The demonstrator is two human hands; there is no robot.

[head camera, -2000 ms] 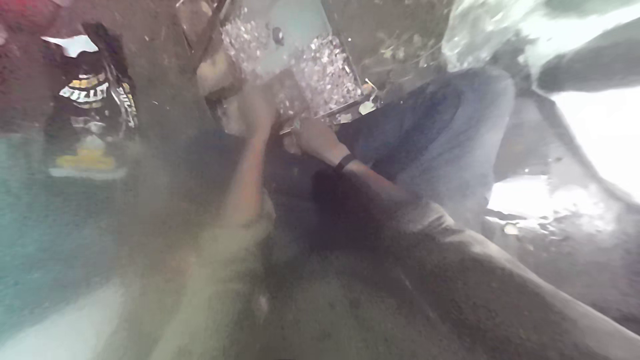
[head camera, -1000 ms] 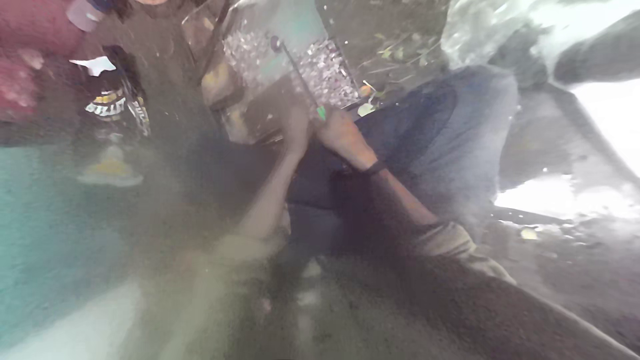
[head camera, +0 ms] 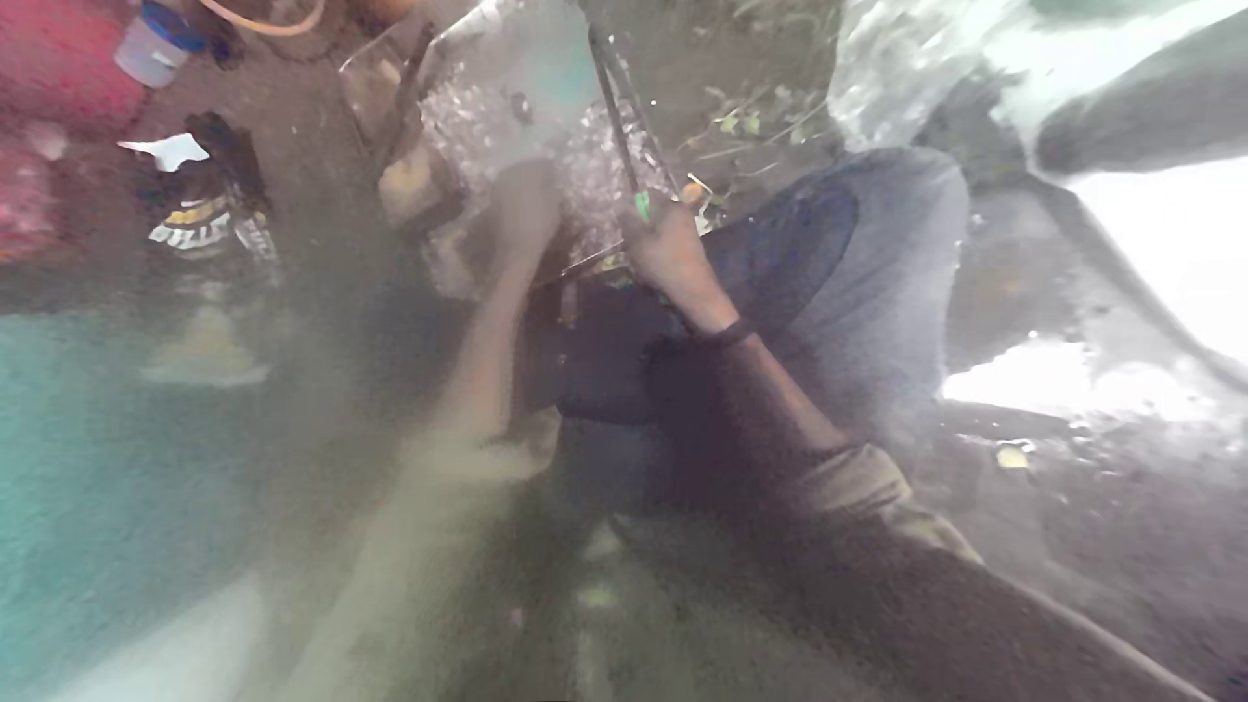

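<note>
My right hand (head camera: 671,255) is closed around the lower end of a thin dark rod (head camera: 614,112), which has a bit of green where the fingers meet it. The rod points up and away, over the right side of a shallow tray (head camera: 458,29) filled with small shiny pieces (head camera: 609,146). Over the tray's near left part is my left hand (head camera: 526,200), blurred, with its fingers hard to make out. Whether it holds anything cannot be seen. A dark band circles my right wrist.
A dark printed bag (head camera: 200,210) stands at the left. Behind it are a clear tub with a blue lid (head camera: 156,49) and red fabric (head camera: 68,58). Clear plastic sheeting (head camera: 887,78) lies at the upper right, beyond my bent knee (head camera: 897,205). Small plants (head camera: 746,122) grow near the tray.
One second ago my hands were close together at the tray's near edge; now they are apart, the left over the tray. The rod has swung to the tray's right side.
</note>
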